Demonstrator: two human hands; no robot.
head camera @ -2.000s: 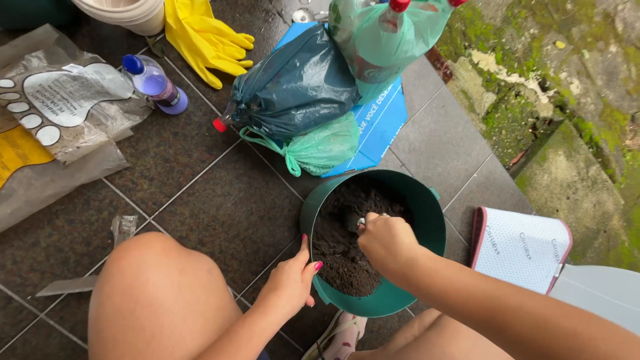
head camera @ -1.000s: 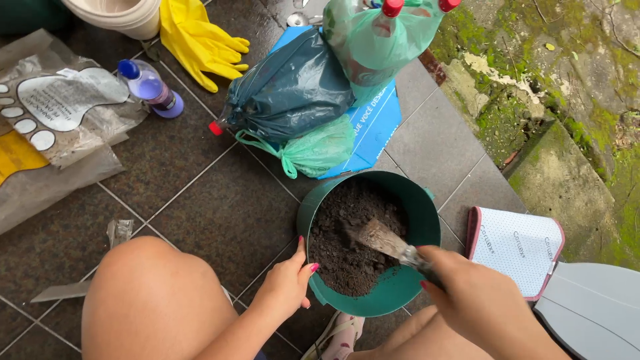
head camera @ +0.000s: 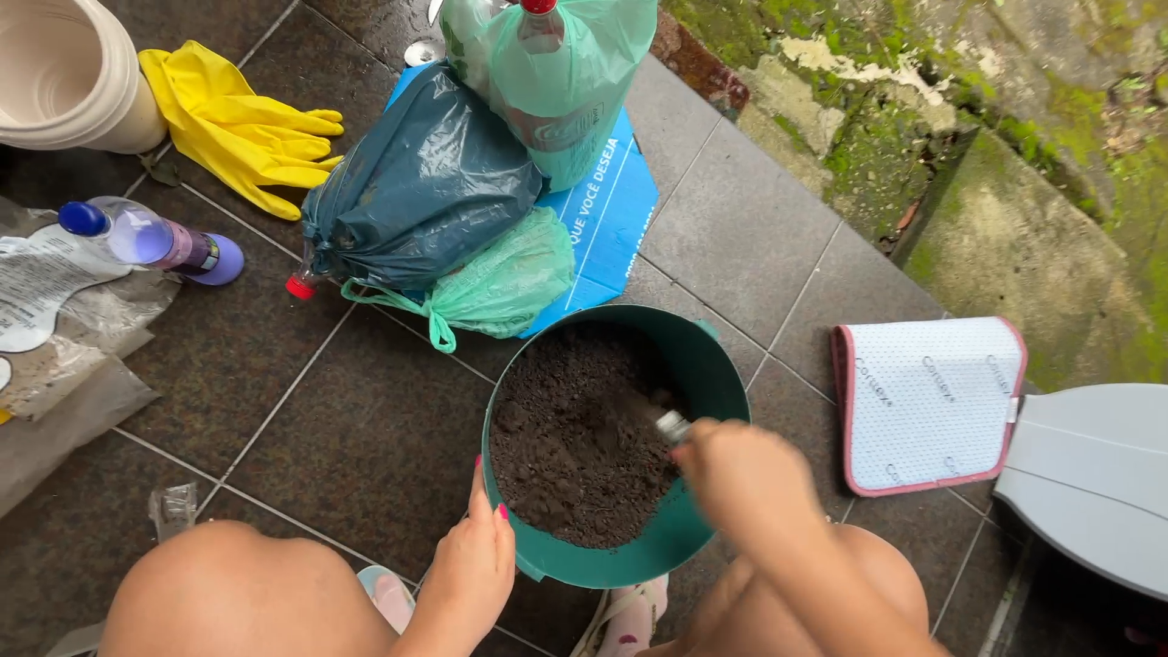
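Observation:
A round green plastic pot holds dark soil. My left hand grips the pot's left rim, with the thumb and a finger on either side of the wall. My right hand, somewhat blurred, is closed on the handle of a hand trowel over the right part of the pot. The trowel's blade is blurred and looks sunk in the soil, so its shape is hard to make out.
Beyond the pot lie a dark tied plastic bag, a green bag and a bagged plastic bottle on blue cardboard. Yellow rubber gloves, a purple-liquid bottle and a white bucket stand left. A folded white cloth lies right.
One second ago the trowel's blade showed above the soil, and my right hand was farther right and lower; it is now nearer the pot's middle. My left hand stays on the rim.

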